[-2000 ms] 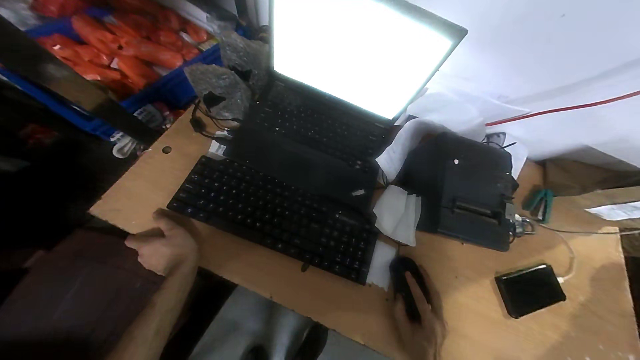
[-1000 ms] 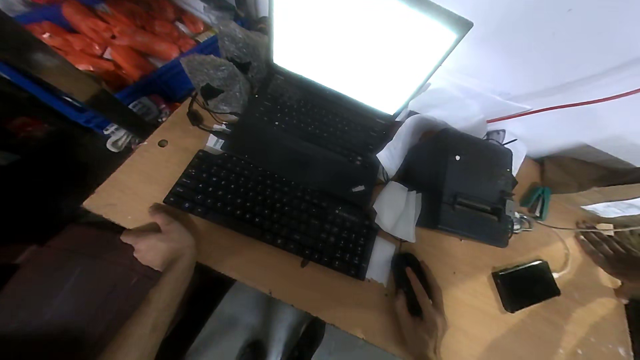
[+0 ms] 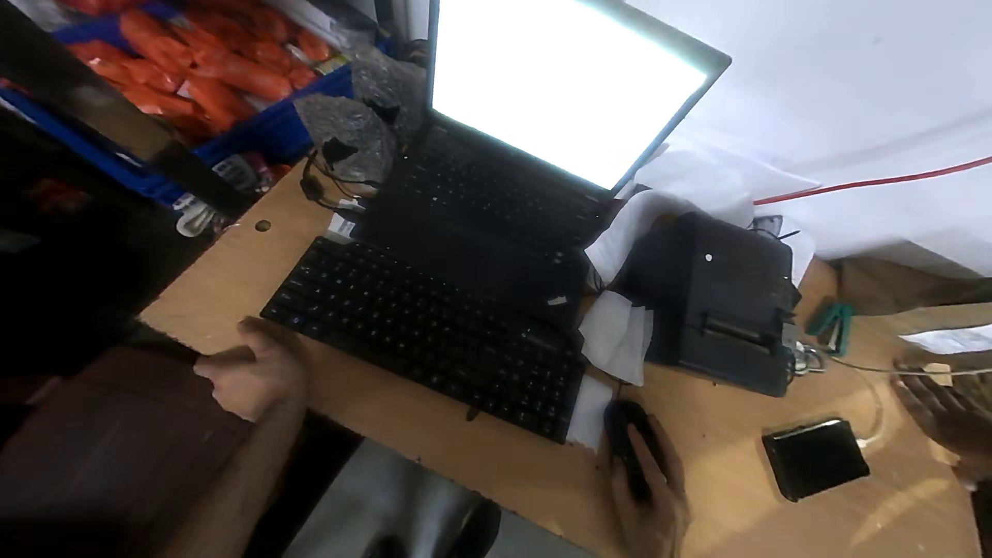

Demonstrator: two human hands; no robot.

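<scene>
My right hand [image 3: 649,484] rests over a black computer mouse [image 3: 629,446], fingers along its sides, just right of a black keyboard [image 3: 434,333]. At the table's front left edge lies my left hand [image 3: 260,372], fingers partly curled and nothing seen in it, close to the keyboard's left corner. Behind the keyboard stands an opened black laptop [image 3: 496,190], its screen washed out to white. A black printer [image 3: 725,310] sits to the right of the laptop, with white paper [image 3: 618,333] between them.
A black device [image 3: 815,459] with a white cable lies at the right, near a green stapler [image 3: 833,327]. Another person's hand [image 3: 942,407] rests at the right edge. Bubble wrap [image 3: 349,143] and cables lie back left, beside a blue crate [image 3: 271,128] of orange-wrapped items.
Another person's hand, absent from the oldest frame, has come onto the table's right side. My right hand stays on the mouse, and my left hand remains at the front edge.
</scene>
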